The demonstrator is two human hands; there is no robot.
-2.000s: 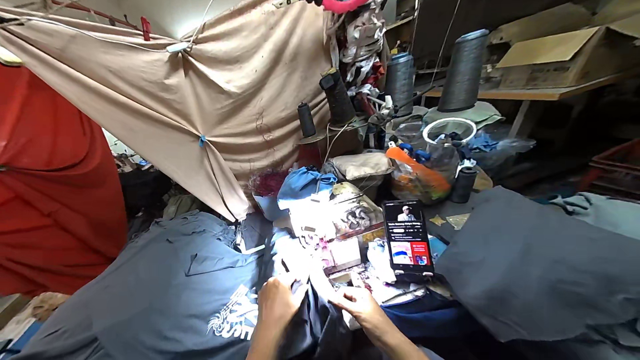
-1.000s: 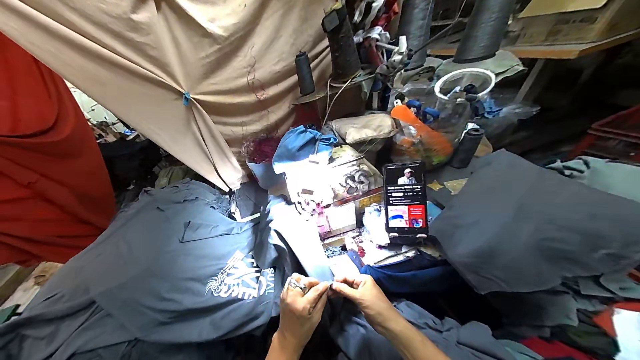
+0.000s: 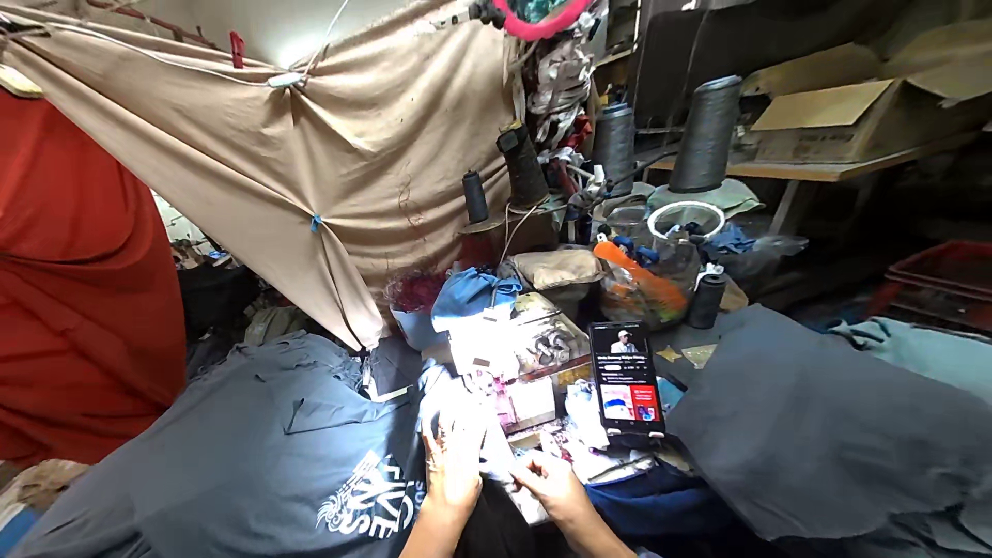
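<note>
Under a glaring lamp at the lower middle, my left hand (image 3: 452,465) rests on pale, overexposed cloth, its fingers pointing up. My right hand (image 3: 549,482) is just to its right, thumb and fingertips pinched on the edge of pale material. Glare hides the details around both sets of fingers. Left of the hands lies a dark grey garment (image 3: 256,457) with a white print. A sewing machine (image 3: 484,341), mostly washed out, seems to stand behind them. A smartphone (image 3: 626,380) with a lit screen leans upright to the right.
Grey fabric pieces (image 3: 837,426) lie at right. Behind are a dark thread cone (image 3: 707,301), a plastic bag with an orange item (image 3: 639,275) and larger grey thread cones (image 3: 707,136). A beige cloth (image 3: 403,139) hangs behind. A cardboard box (image 3: 825,120) sits on a wooden table (image 3: 821,169).
My hands were close together at the fingertips one second ago; now they are apart, the left one farther up on the brightly lit cloth. The view has tilted up.
</note>
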